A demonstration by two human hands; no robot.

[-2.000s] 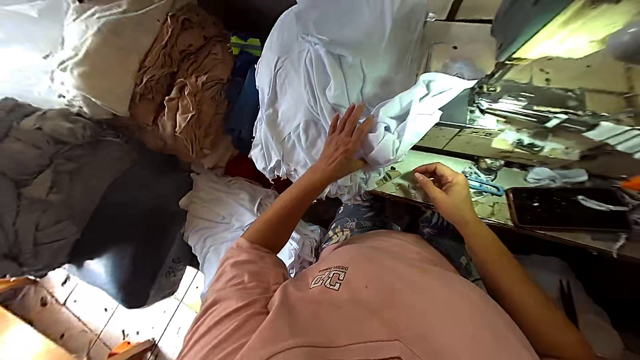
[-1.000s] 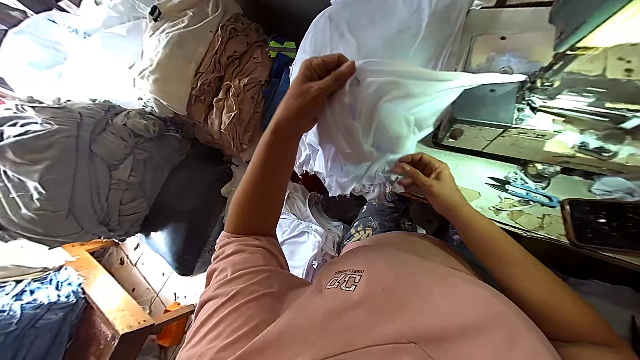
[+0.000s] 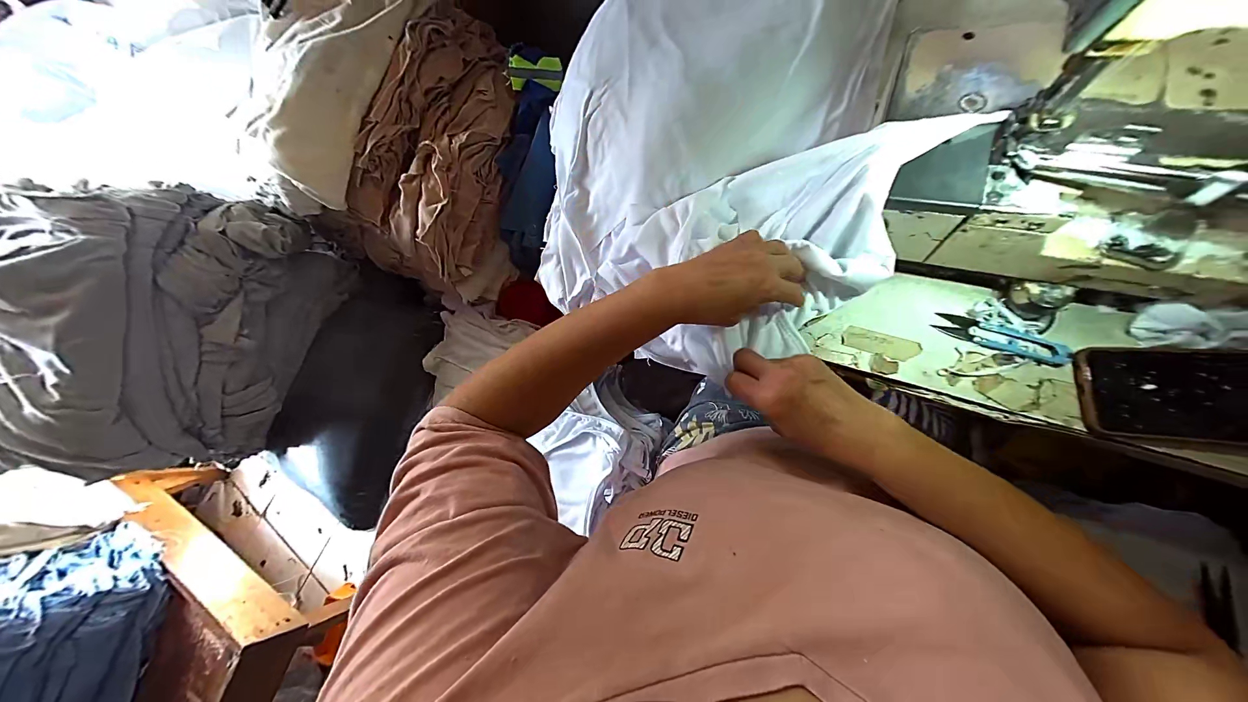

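White cloth (image 3: 819,210) stretches from the sewing machine's needle area (image 3: 1019,122) down to my hands, in front of a larger white fabric heap (image 3: 712,88). My left hand (image 3: 746,280) has its fingers curled into the cloth's folds, with the fingertips partly hidden. Lower and slightly right, close to my shirt, my right hand (image 3: 790,390) pinches the cloth's near edge between thumb and fingers. Blue-handled thread snips (image 3: 1019,341) lie on the worn machine table (image 3: 877,341), right of both hands.
A dark phone (image 3: 1165,395) lies at the table's right edge. Brown fabric (image 3: 434,146), grey fabric (image 3: 127,322) and a black surface (image 3: 356,390) are on the left. A wooden frame (image 3: 214,565) stands lower left beside blue cloth (image 3: 78,614). More white cloth (image 3: 585,453) hangs near my lap.
My left hand, raised with the cloth a second ago, is now lower and closer to my right hand. My right hand, off the cloth two seconds ago, now pinches its edge.
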